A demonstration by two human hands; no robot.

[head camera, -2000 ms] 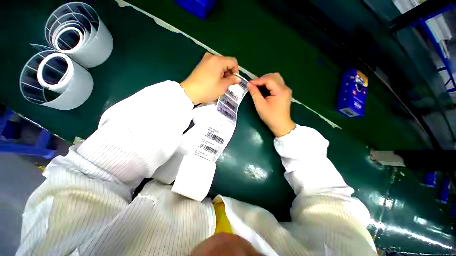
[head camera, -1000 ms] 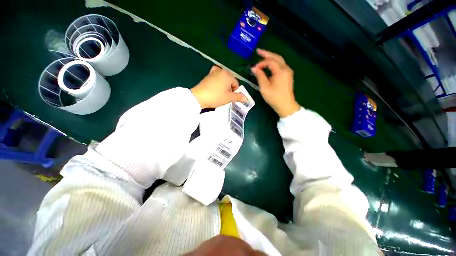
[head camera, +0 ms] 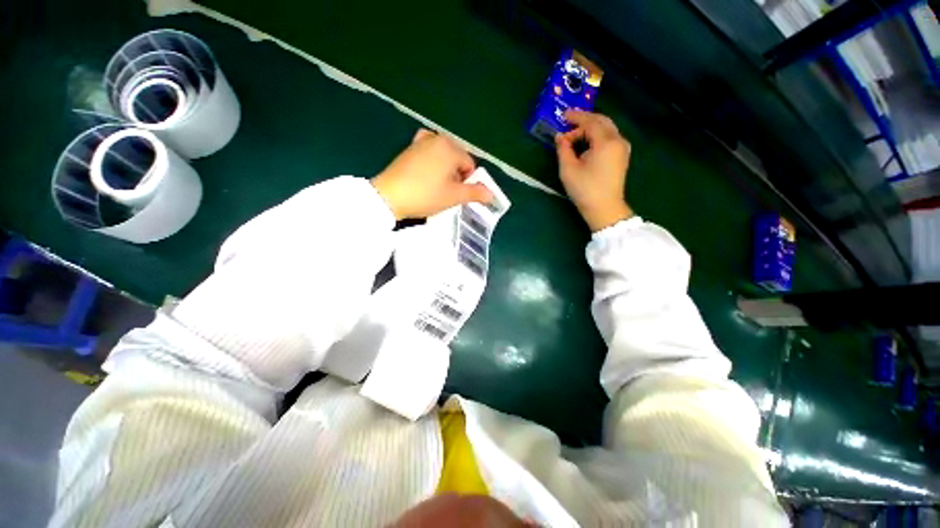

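Note:
My left hand point(head camera: 435, 177) pinches the upper end of the barcode label strip point(head camera: 446, 294), which hangs down towards my lap with its printed bars facing up. My right hand point(head camera: 598, 165) is beyond the pale edge line, thumb and fingertips curled at the near lower part of a blue product box point(head camera: 569, 88). I cannot tell whether the fingers touch the box or only overlap it in view, and no label shows clearly at them. White backing paper point(head camera: 356, 345) lies beside the strip, near my left sleeve.
Two spare label rolls point(head camera: 177, 191) stand side by side at left on the dark-green worktop. Another blue box point(head camera: 774, 252) is on the green conveyor point(head camera: 660, 186) at right. A dark bar point(head camera: 855, 306) with a pale end juts in at right. Blue stool legs point(head camera: 52, 299) show at lower left.
My right hand has left the strip and moved up and right to the blue box. The boxes have shifted right along the conveyor. My left hand still holds the strip.

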